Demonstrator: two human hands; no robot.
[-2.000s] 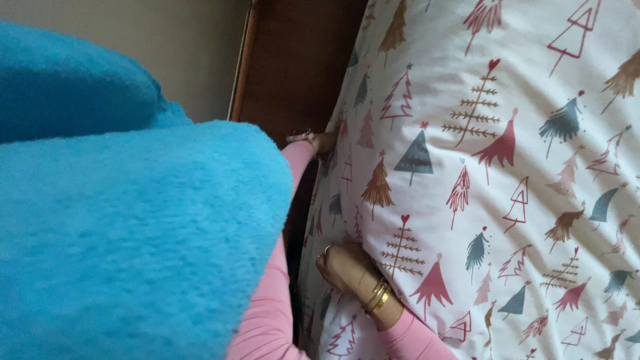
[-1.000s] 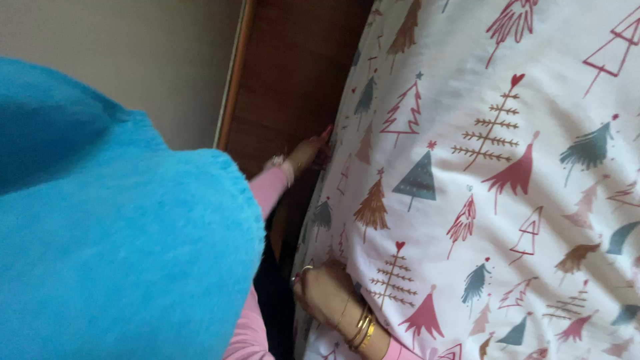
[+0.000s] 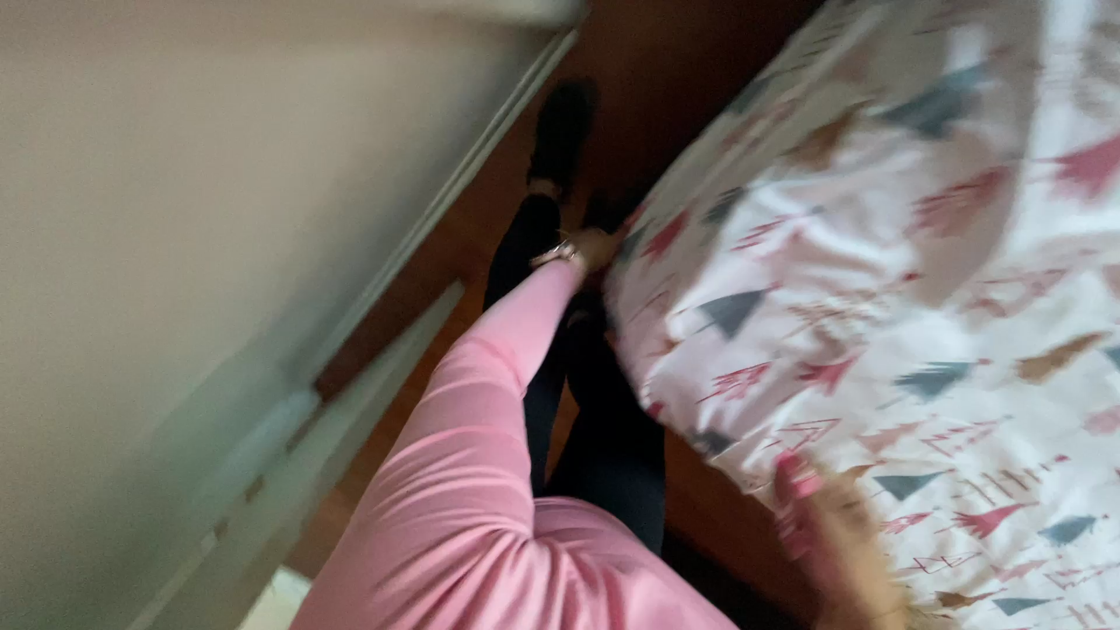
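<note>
A white sheet printed with red, grey and brown trees (image 3: 840, 350) covers what looks like a mattress on the right, its folds blurred. My left hand (image 3: 599, 248), with a bracelet at the wrist, reaches to the sheet's left side; its fingertips are hidden or blurred against the cloth, so its grip cannot be told. Near the bottom right, my right hand (image 3: 831, 534) lies at the sheet's lower edge, its pink-nailed fingers bent at the cloth. Blur hides whether cloth is pinched in it.
A plain wall (image 3: 219, 175) with a pale skirting board (image 3: 446, 201) runs along the left. Between wall and bed is a narrow strip of reddish-brown floor (image 3: 420, 254), where my legs in black trousers (image 3: 612, 437) and a dark shoe (image 3: 562, 131) show.
The blue fluffy fabric that filled the left side is out of view. The view has swung down to my legs and the floor. My right hand's fingers have spread from their earlier curl.
</note>
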